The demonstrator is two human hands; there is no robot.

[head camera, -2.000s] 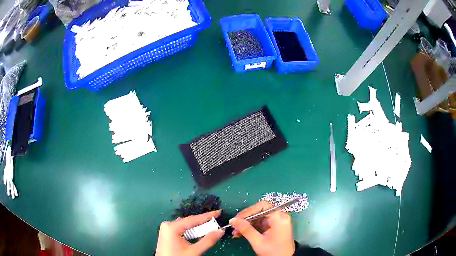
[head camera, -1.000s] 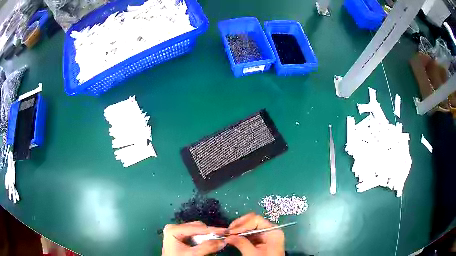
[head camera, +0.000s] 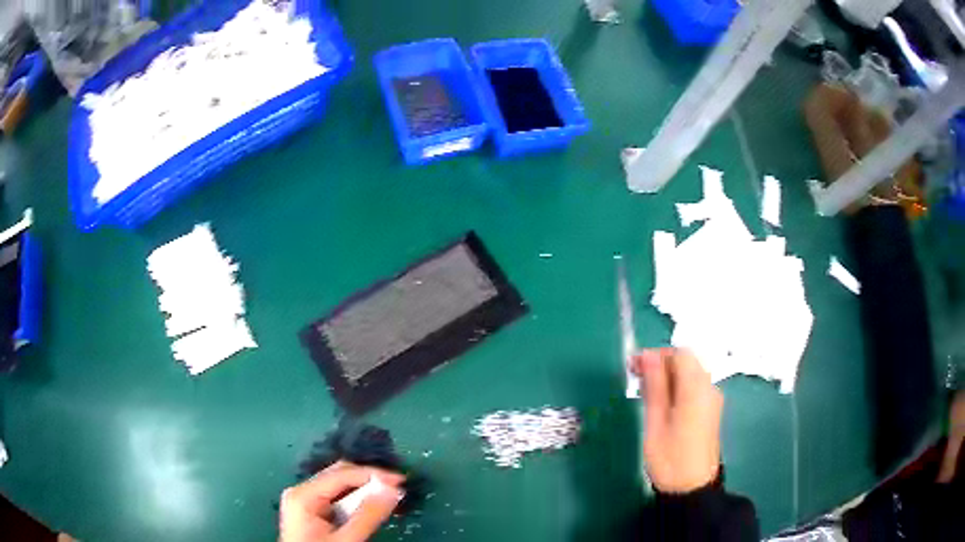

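My left hand (head camera: 333, 503) is at the bottom edge, beside the dark heap of small parts (head camera: 349, 445), and holds a small white strip (head camera: 358, 498). My right hand (head camera: 683, 423) is at the right; its fingertips are at the lower part of the silver tweezers (head camera: 624, 302) on the green top. Blur hides whether they grip them. The slim tool held earlier cannot be made out. A pale heap of tiny parts (head camera: 527, 432) lies between the hands. The black pad (head camera: 423, 371) with its grey block lies behind.
A blue basket of white strips (head camera: 212, 159) and two blue bins (head camera: 423, 154) (head camera: 545, 138) stand at the back. White strips lie in a stack (head camera: 199, 296) and a large pile (head camera: 730, 302). Metal posts (head camera: 709, 95) and a person's dark sleeve (head camera: 894, 328) are at the right.
My right hand has left my left hand and moved right to the lying tweezers. My left hand still holds white material. The whole view has shifted, so the bench things appear farther left.
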